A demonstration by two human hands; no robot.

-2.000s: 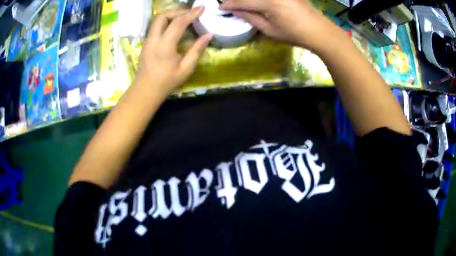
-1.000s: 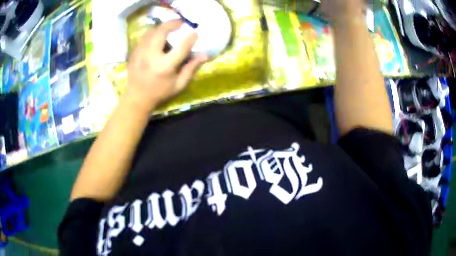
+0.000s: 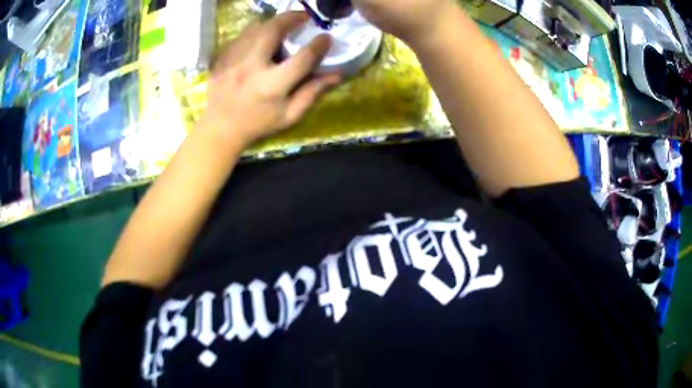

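Note:
A white round housing (image 3: 350, 47) lies in the yellow padded nest (image 3: 379, 102) at the top of the view. My left hand (image 3: 262, 79) is on its left side, fingers on the housing and thumb along its near edge. My right hand (image 3: 406, 14) is at the top edge, partly cut off, holding a dark tool that looks like the electric screwdriver (image 3: 334, 7) over the housing. Dark thin wires or the tool tip show beside my left fingers; they are too blurred to tell apart.
Screw feeder boxes (image 3: 542, 30) stand right of the nest. A white-and-black unit (image 3: 656, 64) is at the far right. Below it, a blue parts crate (image 3: 668, 265) holds several such units. Printed sheets (image 3: 53, 136) cover the left bench. Another white unit (image 3: 34, 30) is at the top left.
My right hand has come from the right over the housing, now with the dark tool. The view has shifted, and the housing appears further right. My left hand stays on the housing.

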